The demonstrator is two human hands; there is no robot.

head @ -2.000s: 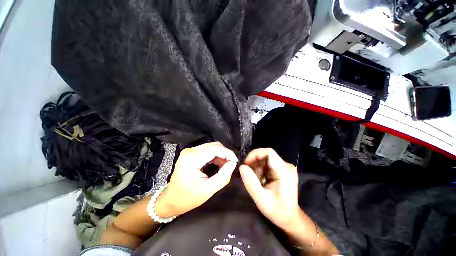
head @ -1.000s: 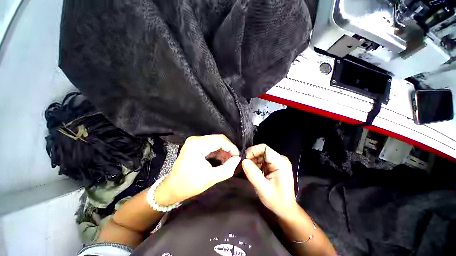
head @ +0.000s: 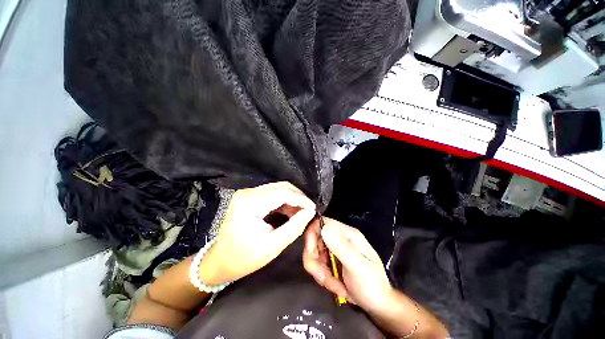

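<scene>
A large charcoal garment piece (head: 179, 86) hangs from the top of the view down to my hands. Its narrow seam edge (head: 321, 165) runs down to my fingertips. My left hand (head: 262, 228), with a beaded bracelet, pinches the lower end of the seam between thumb and fingers. My right hand (head: 351, 261) holds a slim tool with a yellow-and-black handle (head: 337, 278), perhaps a seam ripper. Its dark pointed end is at the seam, close to my left fingertips. Much of the tool is hidden in my fingers.
A white sewing machine (head: 491, 40) stands upper right on a white, red-edged table (head: 411, 112). A black plate (head: 477, 98) and a smartphone (head: 576, 132) lie there. A bundle of black strips (head: 126, 192) is at left, above olive-green cloth (head: 142, 255). Dark cloth (head: 511, 278) lies lower right.
My right hand has turned and moved slightly down from its pinch at the seam, and the yellow-handled tool now shows in it. My left hand still pinches the seam.
</scene>
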